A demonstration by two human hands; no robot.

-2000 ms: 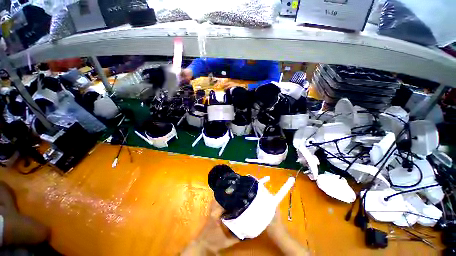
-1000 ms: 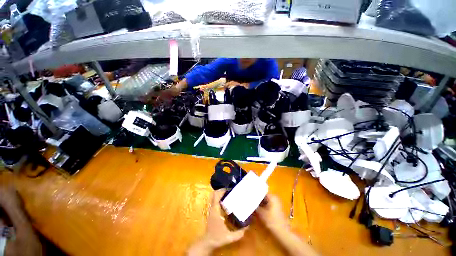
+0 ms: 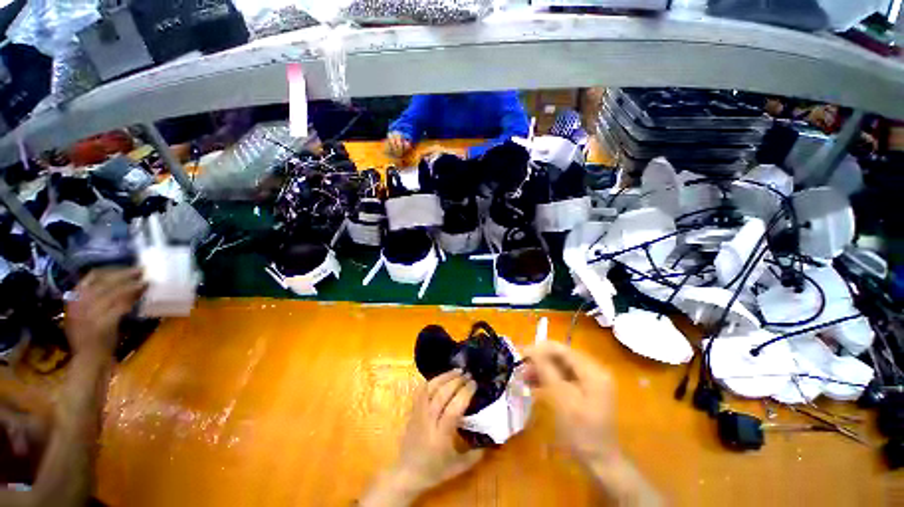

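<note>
A camera body (image 3: pixel 501 411), a white shell with a black round head and dark inner parts, lies tilted on the orange tabletop (image 3: pixel 297 396) at front centre. A white antenna stands up at its right side. My left hand (image 3: pixel 433 426) holds the camera body from the left, fingers on the black parts. My right hand (image 3: pixel 575 396) is at the right side of the shell opening, thumb and fingertips together near a dark wire. The hand is slightly blurred, and whether it grips the wire cannot be told.
Half-built cameras (image 3: pixel 408 255) line the green mat (image 3: pixel 367 287). White covers with black cables (image 3: pixel 649 337) pile up at right, black trays (image 3: pixel 684 134) behind. A grey shelf (image 3: pixel 476 64) crosses above. At left another person's hand (image 3: pixel 99 307) holds a white part; a blue-sleeved person (image 3: pixel 461 117) sits opposite.
The camera body has turned, so its dark opening faces up. My right hand has moved up to the shell's right side. The other person's hand at left has come in with a white part.
</note>
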